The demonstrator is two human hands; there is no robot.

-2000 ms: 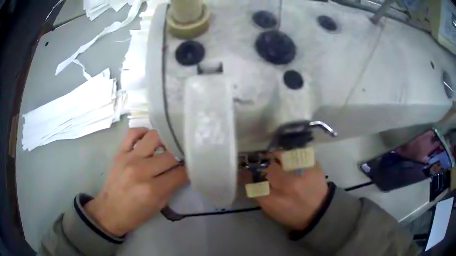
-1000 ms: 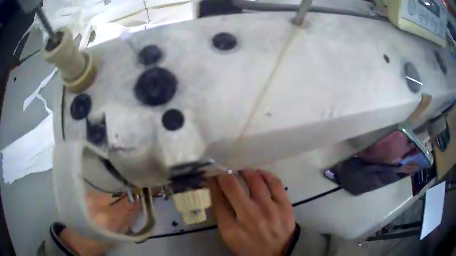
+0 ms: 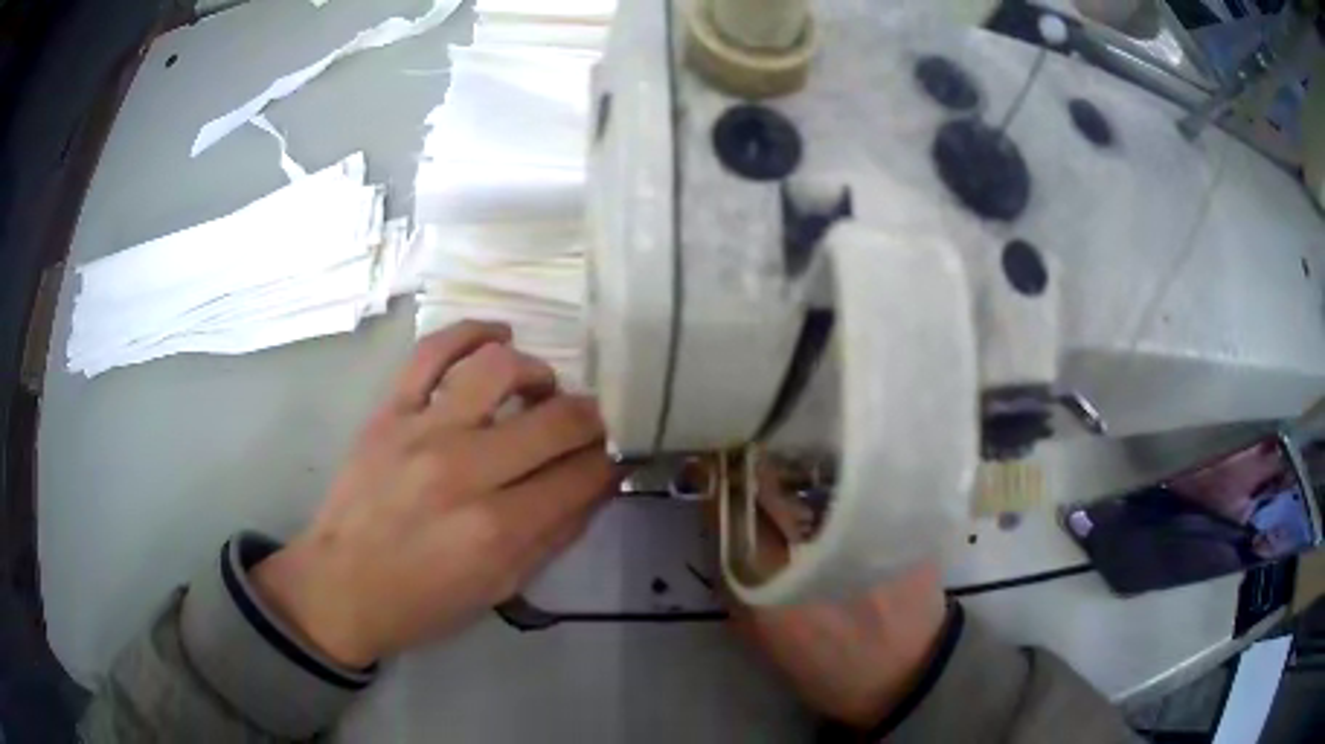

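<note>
The off-white sewing machine head (image 3: 727, 276) stands in front of me, with a thick curved guard (image 3: 908, 422) at its front. My left hand (image 3: 451, 487) lies left of the needle area, fingers bent, fingertips at the machine's edge beside the bundle of white pieces (image 3: 509, 175). My right hand (image 3: 857, 625) is under the head, partly covered by the guard. The fingertips of both hands are hidden or blurred, so I cannot tell what they hold. A fanned stack of white strips (image 3: 218, 276) lies on the table at the left.
A narrow white ribbon (image 3: 313, 80) lies behind the stack. A dark smartphone (image 3: 1206, 516) lies at the right. A cream ribbed block (image 3: 1010, 490) is below the head. The pale grey table (image 3: 189, 480) has a dark edge at the left. A white card (image 3: 1253, 690) is at lower right.
The camera view swung right, then back left. My left hand, mostly hidden behind the guard one second ago, now shows clearly beside the head. My right hand is again partly behind the guard.
</note>
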